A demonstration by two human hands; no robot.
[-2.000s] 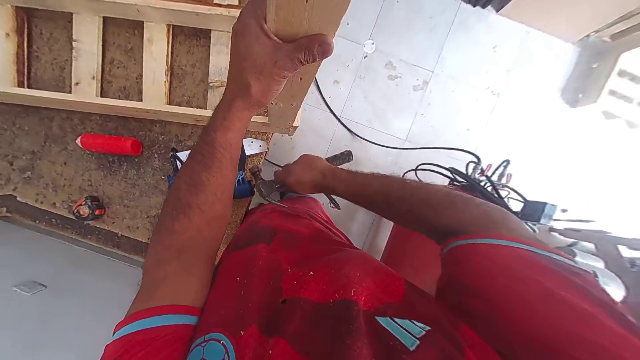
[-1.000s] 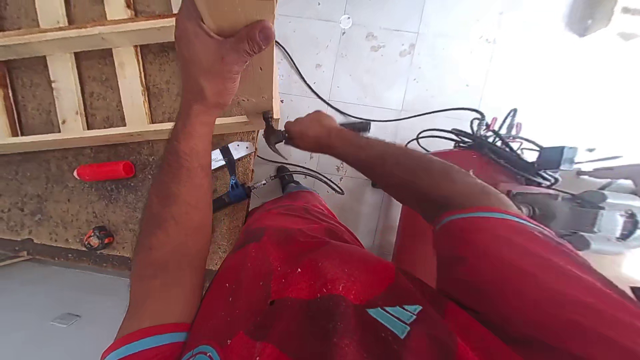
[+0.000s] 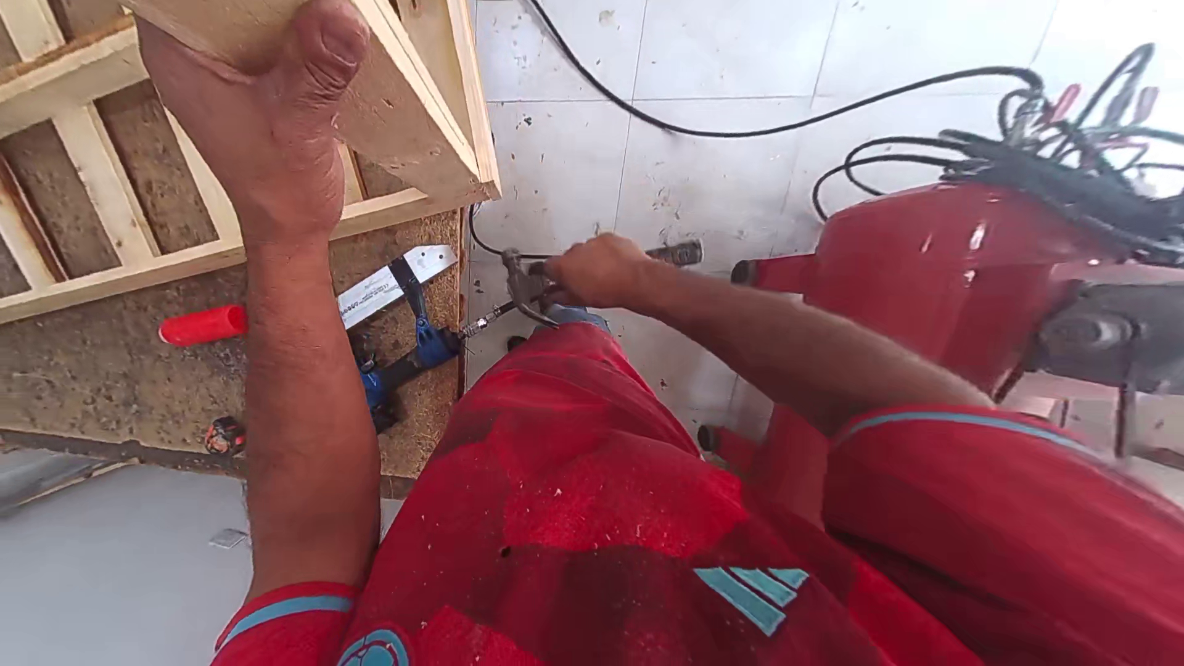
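My left hand [image 3: 268,120] grips a wooden board [image 3: 407,120] at the upper left, its thumb bent over the near face; the other fingers are hidden. The board stands above a slatted timber frame [image 3: 185,261]. Right of the frame's corner, my right hand [image 3: 601,270] is closed around a claw hammer [image 3: 524,285], whose metal head points left and whose dark handle end sticks out to the right. The hammer is apart from the board. On the workbench, below the frame, lies a blue and black pneumatic nailer [image 3: 407,365] with a silver magazine.
A red plastic bottle [image 3: 203,325] and a tape measure [image 3: 225,436] lie on the particleboard bench [image 3: 111,379]. A black hose [image 3: 703,133] runs over the tiled floor to a red air compressor [image 3: 934,268] at the right, with cables coiled on top.
The hammer, partly hidden by my right hand two seconds ago, now shows its head clearly. My left hand stays on the board. The view has shifted, showing more of the compressor.
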